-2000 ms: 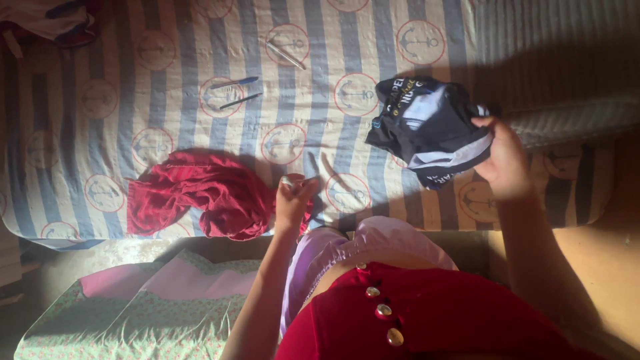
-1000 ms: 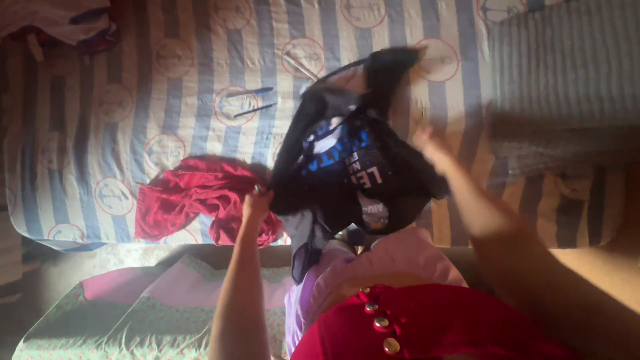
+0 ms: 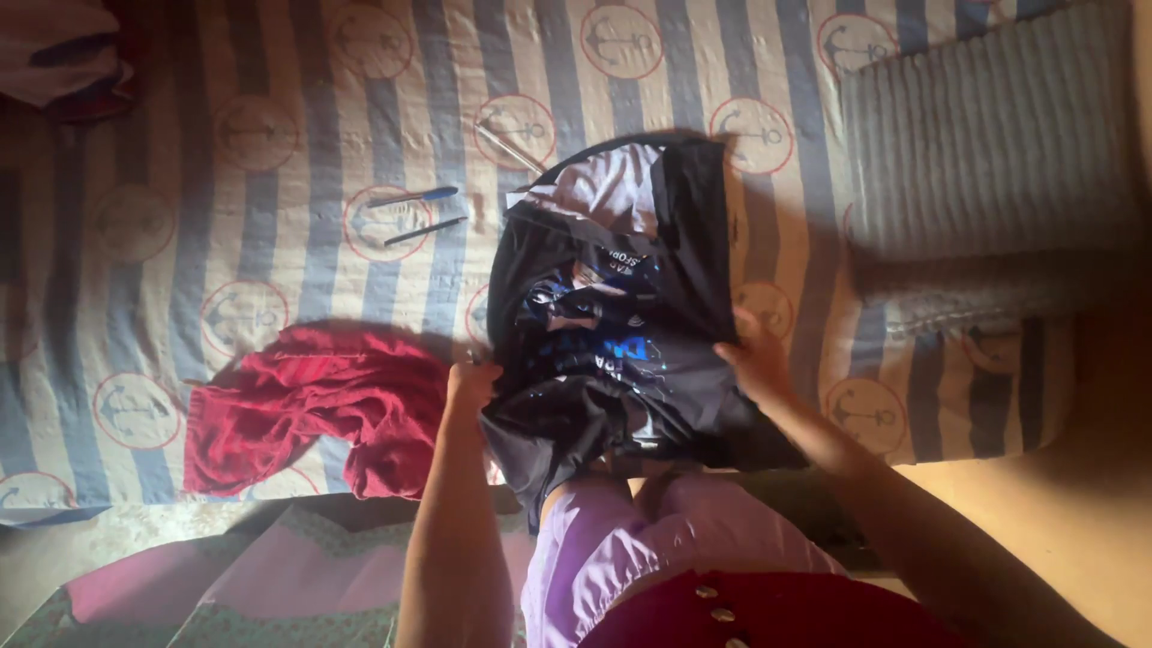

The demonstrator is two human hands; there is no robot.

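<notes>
A black garment (image 3: pixel 621 333) with blue and white print and a pale inner part lies spread over the edge of a striped, anchor-patterned bed sheet (image 3: pixel 270 207). Its lower end reaches my lap. My left hand (image 3: pixel 472 382) grips the garment's left side, fingers closed on the fabric. At the right side my right hand (image 3: pixel 756 355) touches the edge with its fingertips; whether it pinches the cloth is hard to tell. A crumpled red cloth (image 3: pixel 324 405) lies just left of my left hand.
A blue-capped pen (image 3: pixel 414 196) and a thin dark stick (image 3: pixel 425 231) lie beyond the red cloth. Another slim stick (image 3: pixel 508 147) touches the garment's top. A ribbed grey cushion or folded cloth (image 3: pixel 981 162) is at right, bundled fabric (image 3: pixel 58 54) at far left, and green-pink fabric (image 3: pixel 297 576) below.
The black garment, bunched in my right hand two seconds ago, was swung open across the middle and now lies spread out. My left hand has taken hold of its left side.
</notes>
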